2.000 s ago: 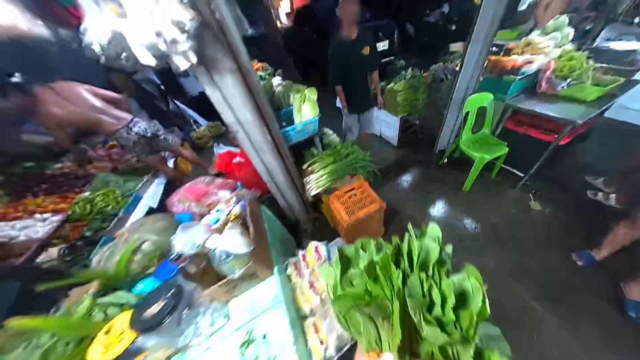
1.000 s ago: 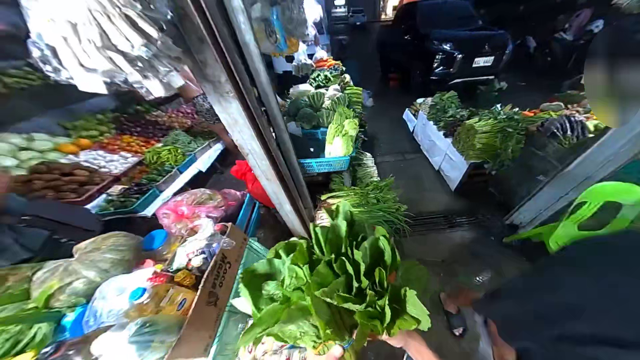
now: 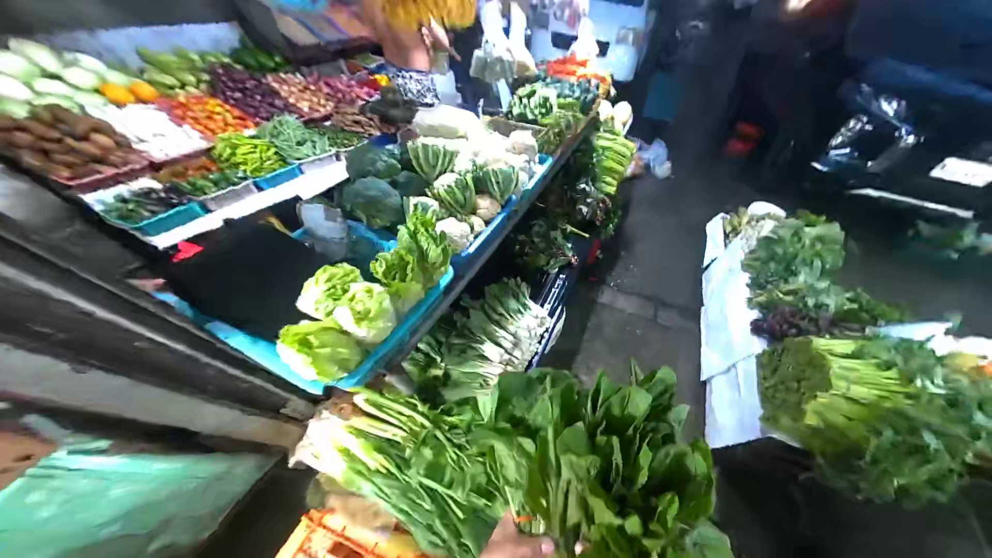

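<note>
A large bunch of dark leafy greens (image 3: 604,457) is at the bottom centre, with an orange band round its stems. My left hand (image 3: 518,541) shows at the bottom edge, its fingers on the banded stems. Of my right hand nothing can be made out; the leaves or the frame's edge hide it. Touching the bunch on its left lie long green stalks with pale ends (image 3: 387,449), above an orange plastic crate (image 3: 341,536). Beyond them, lettuce heads (image 3: 341,310) stand in a blue tray (image 3: 395,333).
Broccoli (image 3: 372,194) and cauliflower (image 3: 457,232) fill the stall ahead. Crates of mixed vegetables (image 3: 209,116) slope up at left, beside a metal post (image 3: 139,325). A stand of leafy herbs (image 3: 876,387) is at right, with a dark vehicle (image 3: 891,132) behind. Wet pavement (image 3: 643,310) runs between.
The view has moved forward along the stalls. The leafy bunch has come from beside the cardboard box to the long green stalks. The green chair has left the view.
</note>
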